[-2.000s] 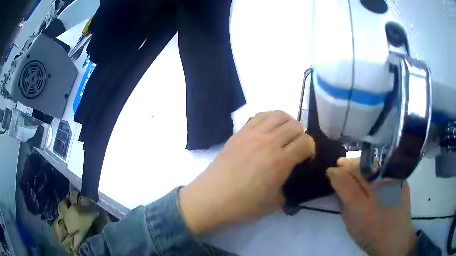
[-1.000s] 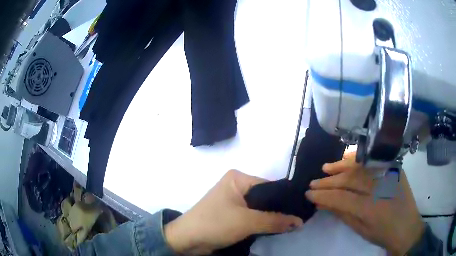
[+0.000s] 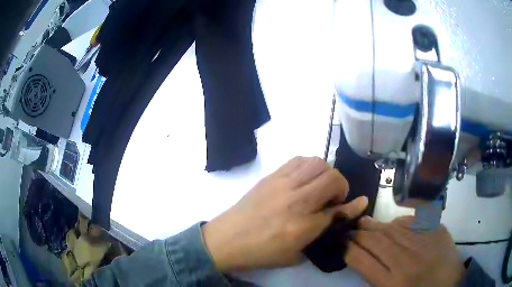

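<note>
A black fabric strip (image 3: pixel 359 171) runs from under the sewing machine head (image 3: pixel 382 67) toward me along the left of the pale needle plate (image 3: pixel 396 207). My left hand (image 3: pixel 286 216) pinches the strip's near part between thumb and fingers. My right hand (image 3: pixel 404 252) lies low at the right, its fingertips on the strip's right edge, close to my left thumb. The strip's near end sticks out below my left hand. The needle and presser foot are hidden behind the head and chrome guard (image 3: pixel 440 132).
Waiting black pieces (image 3: pixel 140 84) fan out at the left, one broad piece (image 3: pixel 230 112) ending mid-table. A grey motor box with a round vent (image 3: pixel 48 92) stands far left. Tan cloth (image 3: pixel 87 249) is heaped below the table edge. A grey attachment (image 3: pixel 428 216) hangs by the guard.
My left hand has moved up and right along the strip and its fingers have curled over it. My right hand has slid slightly lower, and more of the needle plate shows.
</note>
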